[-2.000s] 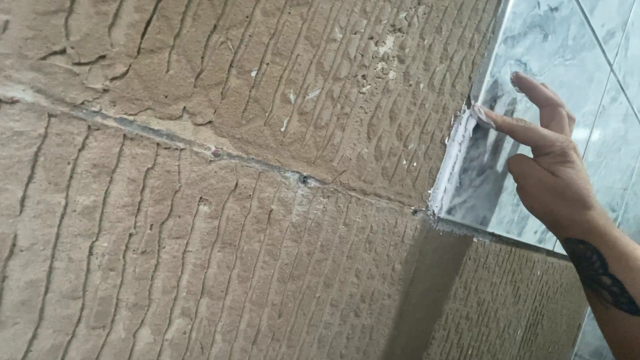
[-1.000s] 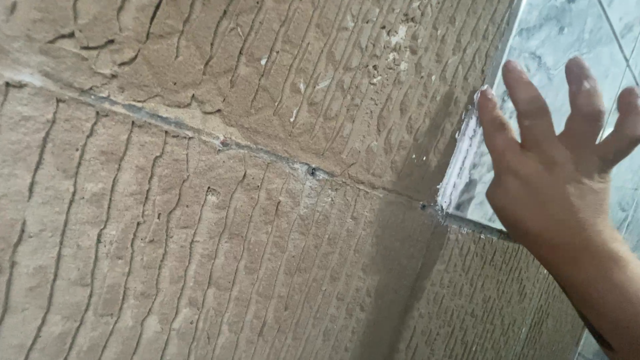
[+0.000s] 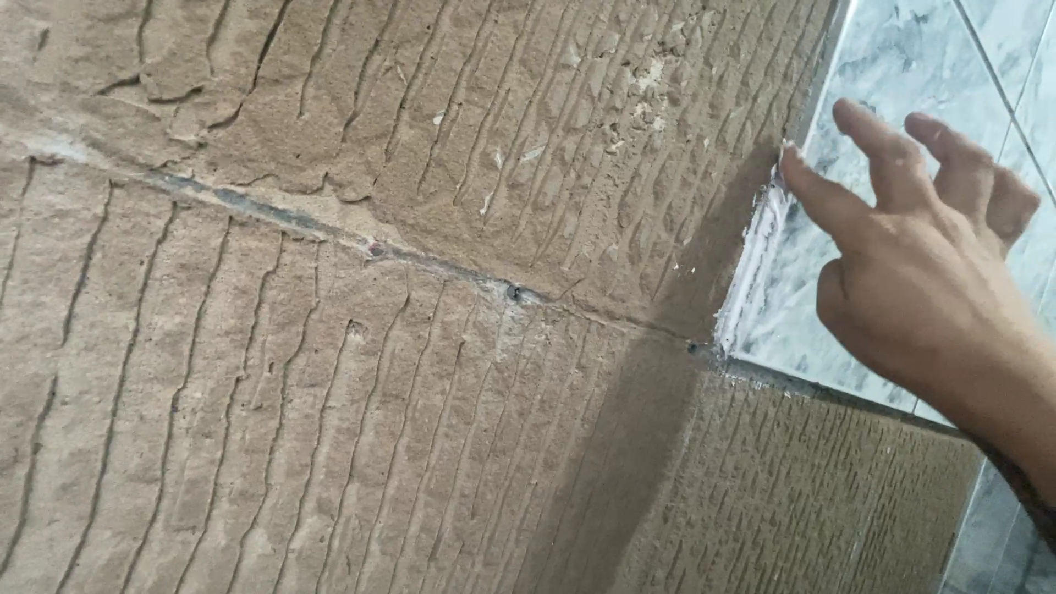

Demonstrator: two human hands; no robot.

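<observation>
My right hand (image 3: 924, 239) reaches in from the lower right, holding nothing. White paste coats its index fingertip, which touches the edge of a marbled grey-white tile (image 3: 808, 289) at the upper end of a smeared strip of white paste (image 3: 755, 264). The other fingers are spread and bent above the tile face. The strip runs along the tile's left edge down to its lower corner, beside the brown textured wall surface (image 3: 577, 206). My left hand is out of view.
A rough joint (image 3: 289, 216) with small holes crosses the ridged brown surface diagonally to the tile corner. Below the tile lies a finer-ridged brown panel (image 3: 792, 478). More marbled tile (image 3: 990, 536) shows at the lower right. Dark seams divide the upper tiles.
The right hand was lifted with fingers spread one second ago; now its fingers are bent and the index fingertip is at the upper end of the paste strip.
</observation>
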